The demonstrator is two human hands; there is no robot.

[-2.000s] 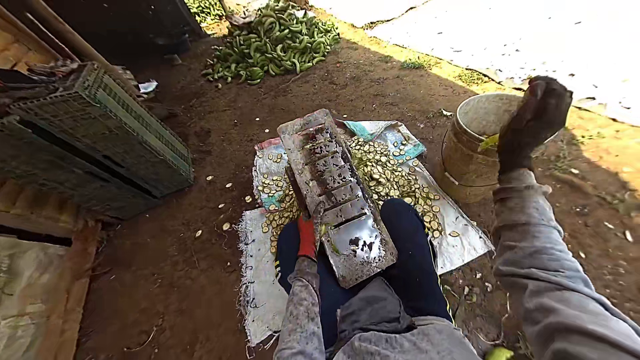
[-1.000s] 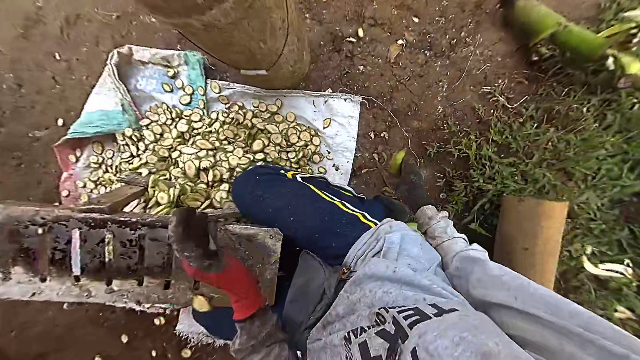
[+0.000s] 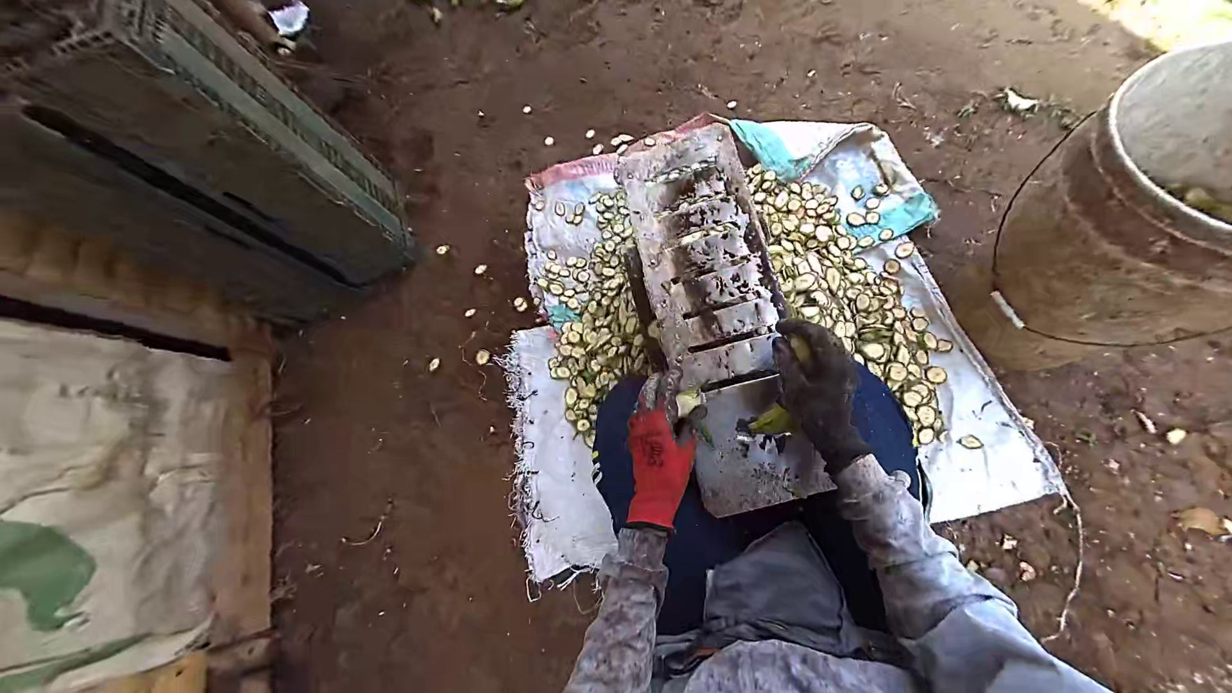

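Note:
A long metal-faced slicing board (image 3: 717, 260) with several crosswise slots rests over my knees, tilted away from me. My left hand (image 3: 664, 448), in a red and grey glove, is at the board's left edge, its fingers closed on a pale peeled piece of fruit (image 3: 688, 402). My right hand (image 3: 818, 385), in a dark dirty glove, lies at the board's right edge, partly closed around a green banana (image 3: 773, 420), mostly hidden by the palm. Under and beside the board, many round slices (image 3: 818, 250) lie heaped on a white woven sack (image 3: 991, 462).
On the right stands a large dirty bucket (image 3: 1088, 231) with a wire handle. Stacked crates (image 3: 289, 144) stand at the upper left, above a wood-framed panel (image 3: 252, 481). Loose slices (image 3: 482, 356) are scattered on the bare soil left of the sack.
My right hand, raised beside the bucket two seconds ago, is now down at the board. The view has swung to the right side and back.

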